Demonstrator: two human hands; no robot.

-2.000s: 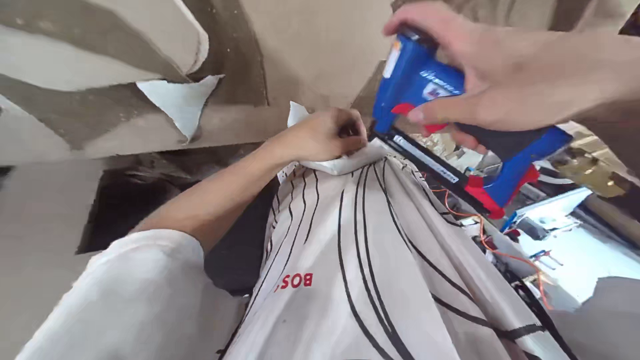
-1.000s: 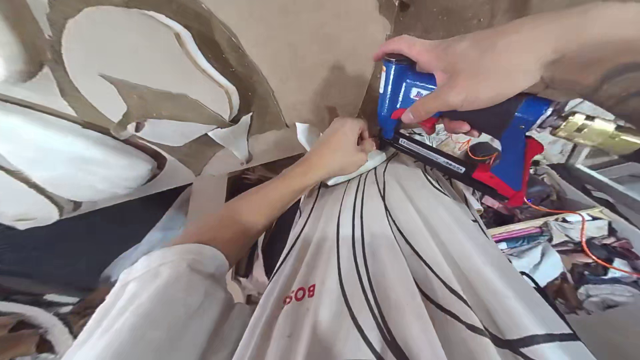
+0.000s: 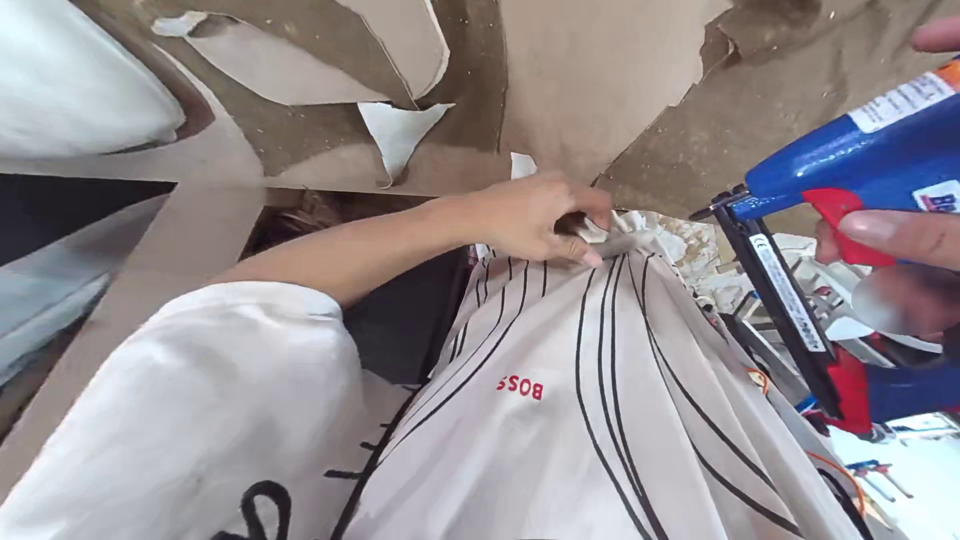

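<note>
My left hand (image 3: 551, 217) pinches the gathered top edge of a white cloth with black lines (image 3: 547, 337) and red lettering, at the centre of the head view. The cloth's edge is bunched against a brown board (image 3: 592, 82), and folds hang down from there. At the right, my right hand (image 3: 907, 240) grips a blue and red pneumatic stapler (image 3: 862, 172), partly out of frame. A finger lies by its red trigger. The stapler's nose stands to the right of the bunched cloth, apart from it.
A torn white scrap (image 3: 401, 135) hangs from the board's edge. White padding (image 3: 75, 82) lies at the upper left, above dark openings. Cluttered items and an orange hose (image 3: 840, 465) show at the lower right, beyond the cloth.
The stapler in my right hand has moved right, away from my left hand and the cloth's edge, where its nose was earlier. My left hand still holds the cloth.
</note>
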